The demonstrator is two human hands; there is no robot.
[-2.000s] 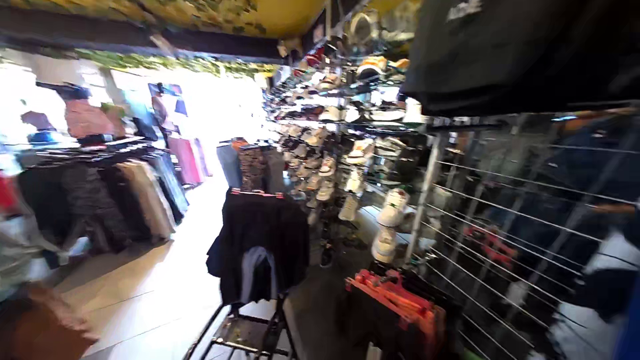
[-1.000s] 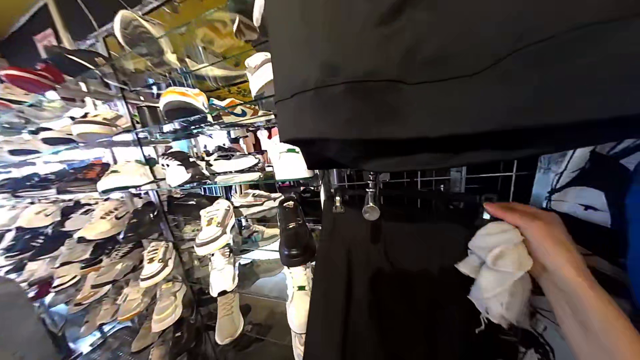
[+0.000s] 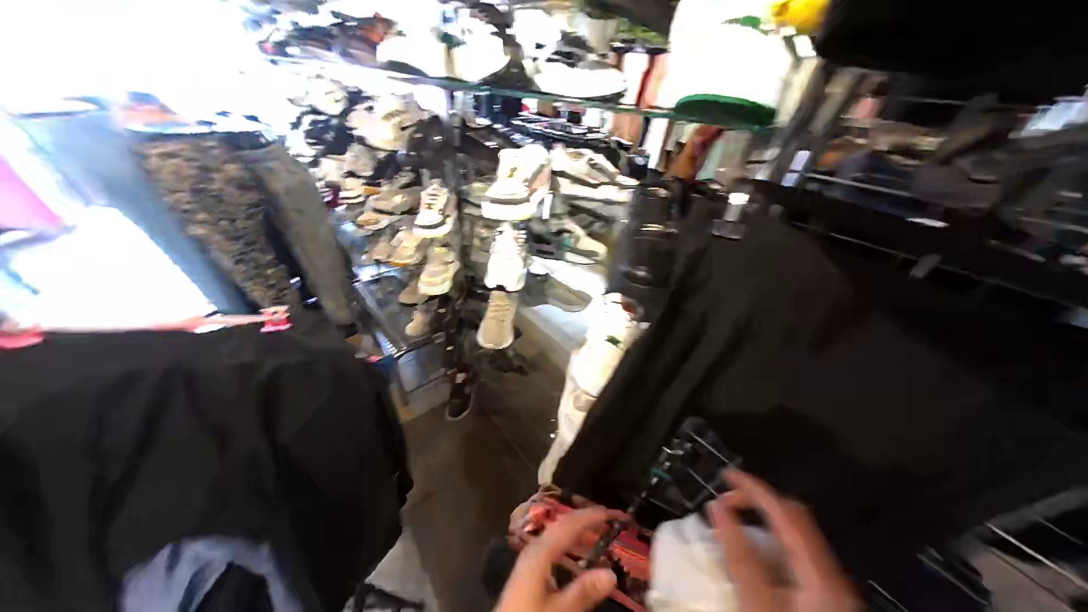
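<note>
A white cloth (image 3: 693, 565) is held in my right hand (image 3: 778, 544) at the lower right. My left hand (image 3: 557, 565) is just left of it, fingers curled around or over a thin dark bar, perhaps a hanger part; blur hides whether it grips it. Red hangers (image 3: 548, 514) lie behind and below both hands. Beyond my right hand hangs a large black garment (image 3: 765, 357) on a wire grid. Another black garment (image 3: 187, 425) hangs from a pink clip hanger (image 3: 276, 319) at the left.
Shelves of sneakers (image 3: 514, 183) rise ahead, with white shoes (image 3: 603, 340) hung down the side of the rack. Trousers (image 3: 217, 204) hang at the left back. The dark wire grid (image 3: 1011, 527) runs along the right. Brown floor (image 3: 476, 476) shows between the racks.
The right hand with the white cloth, up at the black garment a second ago, is now low by the red hangers. My left hand has come into view. The view has swung left.
</note>
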